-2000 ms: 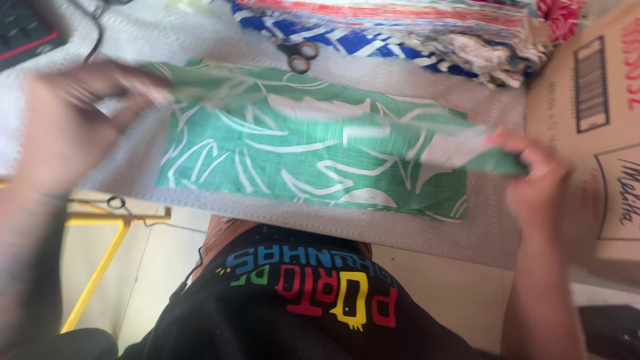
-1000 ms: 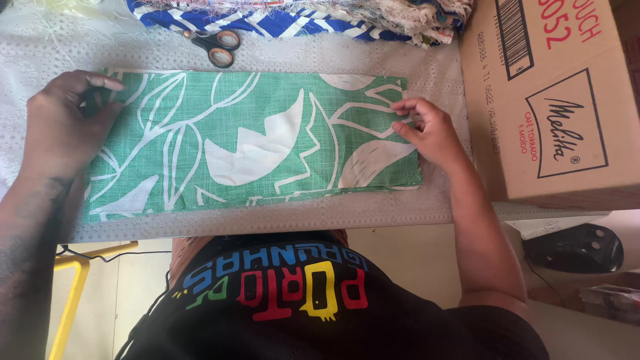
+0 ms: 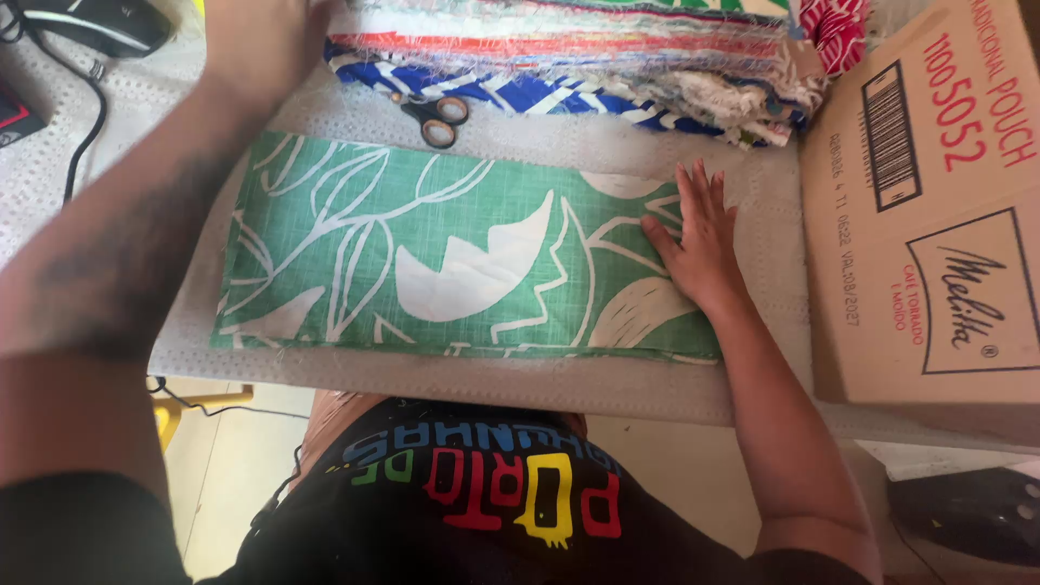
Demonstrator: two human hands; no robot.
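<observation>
A green fabric piece with white leaf shapes (image 3: 471,252) lies flat near the table's front edge. My right hand (image 3: 703,236) rests on its right end, fingers apart, holding nothing. Beyond the cloth, my left hand (image 3: 264,41) reaches to the top edge of the view, beside the left end of a stack of folded fabrics (image 3: 569,41). Its fingers are partly cut off and blurred, so whether it holds anything is hidden. Small scissors with black and orange handles (image 3: 435,118) lie between the cloth and the stack.
A cardboard box (image 3: 918,227) bearing print stands at the right. A black device (image 3: 106,24) and a dark cable (image 3: 85,146) lie at the far left. The table's front edge (image 3: 455,390) runs before my body. Below it are a yellow frame (image 3: 207,400) and a black object (image 3: 967,512).
The green cloth, blurred and lifted by both hands at first, now lies flat. My left hand has left its left end and moved away toward the stack; my right hand stays at the right end.
</observation>
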